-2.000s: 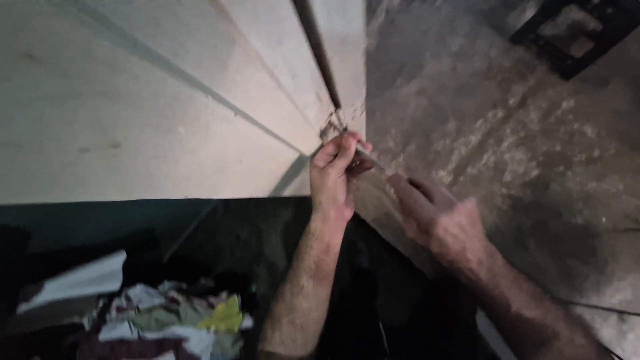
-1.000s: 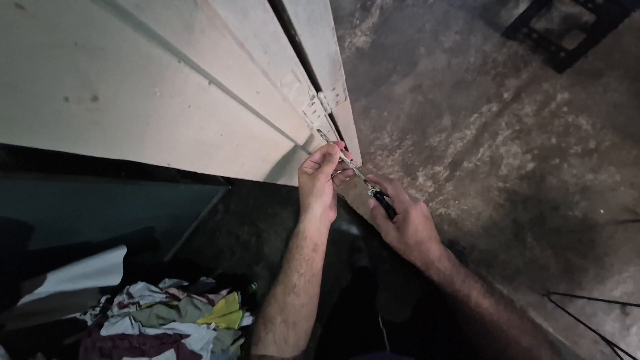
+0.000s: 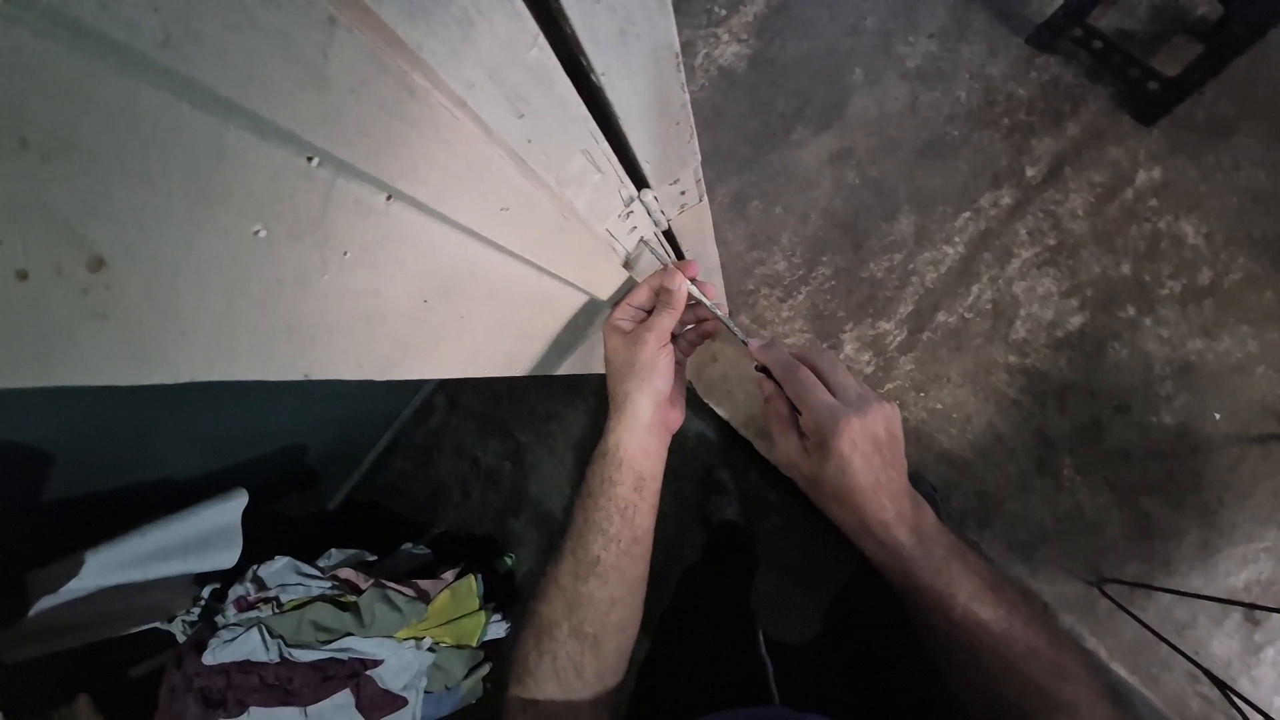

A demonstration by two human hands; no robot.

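Note:
My right hand (image 3: 835, 425) grips the dark handle of a screwdriver (image 3: 725, 318), its thin shaft pointing up and to the left. The fingertips of my left hand (image 3: 650, 340) pinch the shaft close to its tip. That tip meets the lower part of a white-painted hinge (image 3: 652, 208), which joins a pale door panel (image 3: 470, 200) to a narrow pale frame (image 3: 640, 90). A dark gap runs between panel and frame. Whether the tip sits in a screw head cannot be told.
Crumpled cloths (image 3: 330, 620) lie in a heap at lower left, near a pale sheet (image 3: 170, 545). A black slotted frame (image 3: 1130, 60) stands on the worn concrete floor (image 3: 960, 230) at upper right. Thin dark rods or cords (image 3: 1170, 620) lie at lower right.
Both hands stay at the hinge end of the panel with the screwdriver. My right hand's grip on the handle has shifted, covering more of it than a second ago. The view has moved somewhat.

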